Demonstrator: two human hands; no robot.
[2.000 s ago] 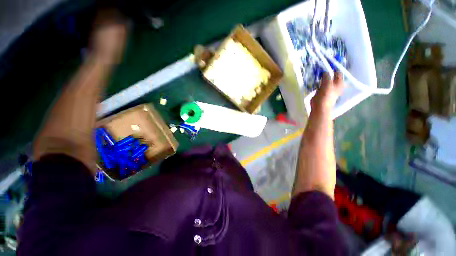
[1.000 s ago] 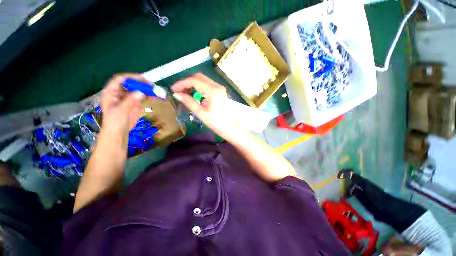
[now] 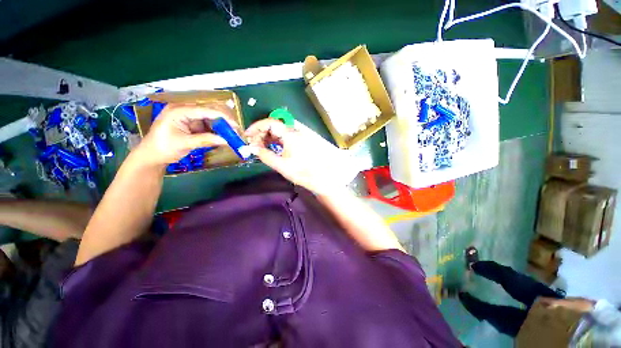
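Note:
My left hand (image 3: pixel 178 136) holds a blue cylinder (image 3: pixel 229 136) by its side, tilted down to the right. A small whitish piece (image 3: pixel 246 151) shows at its lower end. My right hand (image 3: pixel 278 146) has its fingertips closed at that end, touching the whitish piece. The blue-part box (image 3: pixel 228 162) lies behind and below my left hand, with blue cylinders in it. The pad box (image 3: pixel 347 102) of cream pads is right of my hands. The green tape roll (image 3: pixel 281 117) shows just above my right hand.
The white foam bin (image 3: pixel 442 109) of silvery parts, some blue pieces on top, stands right. White cables hang by it. Joined blue units (image 3: pixel 68 146) are heaped far left. A person's arm (image 3: pixel 41 214) is lower left; a red stool (image 3: pixel 408 192) stands below the bin.
Both hands first were apart, the right in the foam bin. They came together over the blue cylinder, which now tilts more steeply, with the right fingertips against its end. The view has shifted.

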